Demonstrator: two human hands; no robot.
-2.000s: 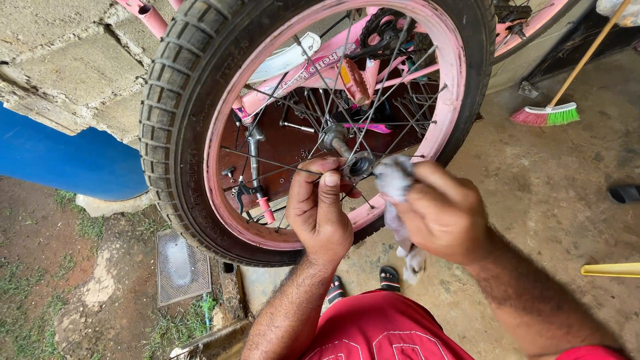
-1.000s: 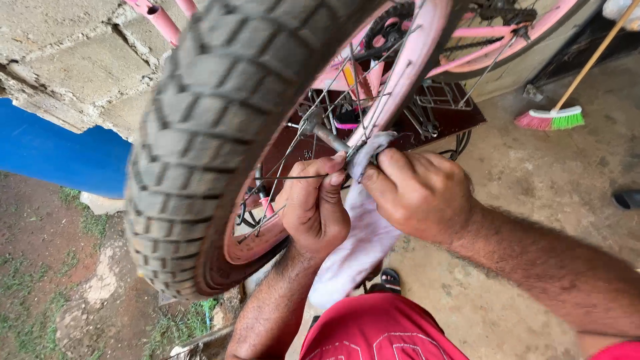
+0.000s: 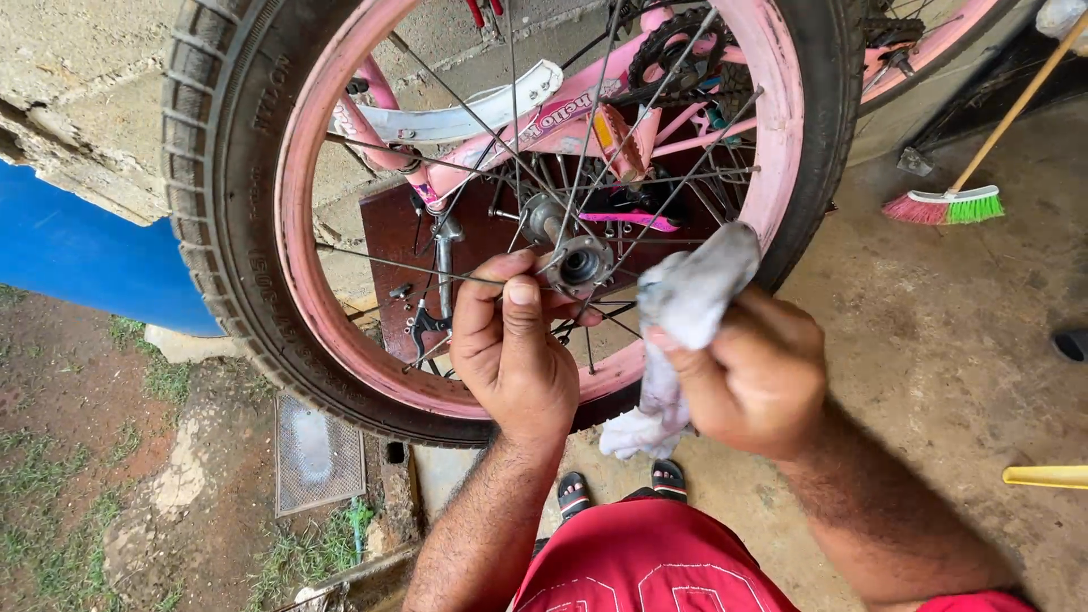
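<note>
A bicycle wheel (image 3: pixel 302 357) with a pink rim and black tyre stands in front of me, its face turned toward me. My left hand (image 3: pixel 518 348) grips the metal wheel hub (image 3: pixel 580 265) and the spokes beside it, thumb on top and some fingers behind the spokes. The hub's round open end faces up, dark inside. In my right hand (image 3: pixel 748 365) is a bunched white rag (image 3: pixel 701 285) with grey stains; it is held just right of the hub, apart from it, and its loose end hangs below my fingers.
Behind the wheel are a pink bicycle frame (image 3: pixel 510 144) and a dark red board (image 3: pixel 391 246) with a brake lever (image 3: pixel 425 327) and small parts. A block wall (image 3: pixel 93 76) rises at upper left. A broom (image 3: pixel 948 204) and a yellow bar (image 3: pixel 1045 477) lie at right.
The wheel was turned more edge-on a second ago and now shows its face. The rag, then pressed at the hub, has moved away to the right with my right hand.
</note>
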